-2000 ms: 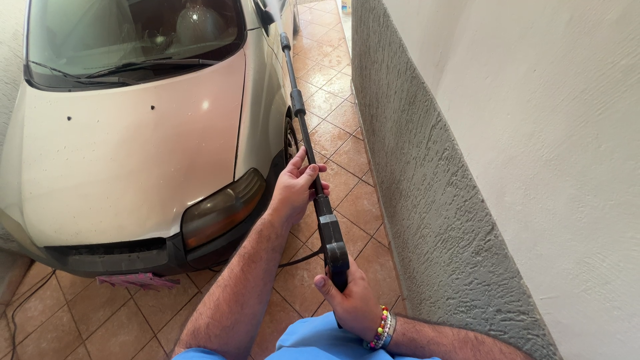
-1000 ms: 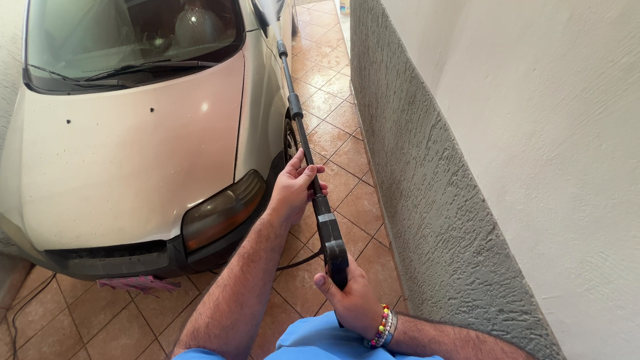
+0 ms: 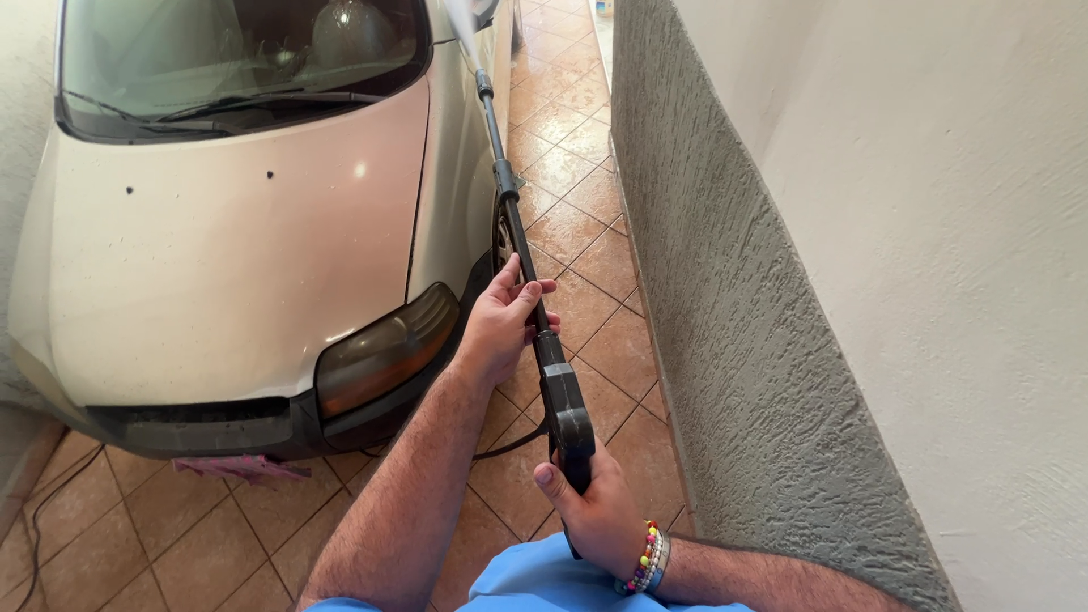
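A black pressure washer spray gun [image 3: 567, 416] with a long lance [image 3: 520, 234] points forward along the car's side. Its grip is held by my right hand [image 3: 599, 510], which wears beaded bracelets [image 3: 650, 557]. Farther up, my left hand [image 3: 506, 319] supports the lance, thumb and fingers around it. White water spray [image 3: 462, 25] leaves the nozzle [image 3: 484, 83] near the side mirror. A light-coloured car [image 3: 229, 263] stands at the left, its headlight [image 3: 387, 348] close to my left forearm. A black hose [image 3: 514, 444] runs from the gun toward the car.
A wall with a rough grey lower part [image 3: 731, 306] rises close on the right. Wet, shiny floor tiles [image 3: 565, 229] run between it and the car. A pink cloth-like piece [image 3: 242, 467] hangs under the front bumper. A thin dark cable [image 3: 38, 518] lies at the lower left.
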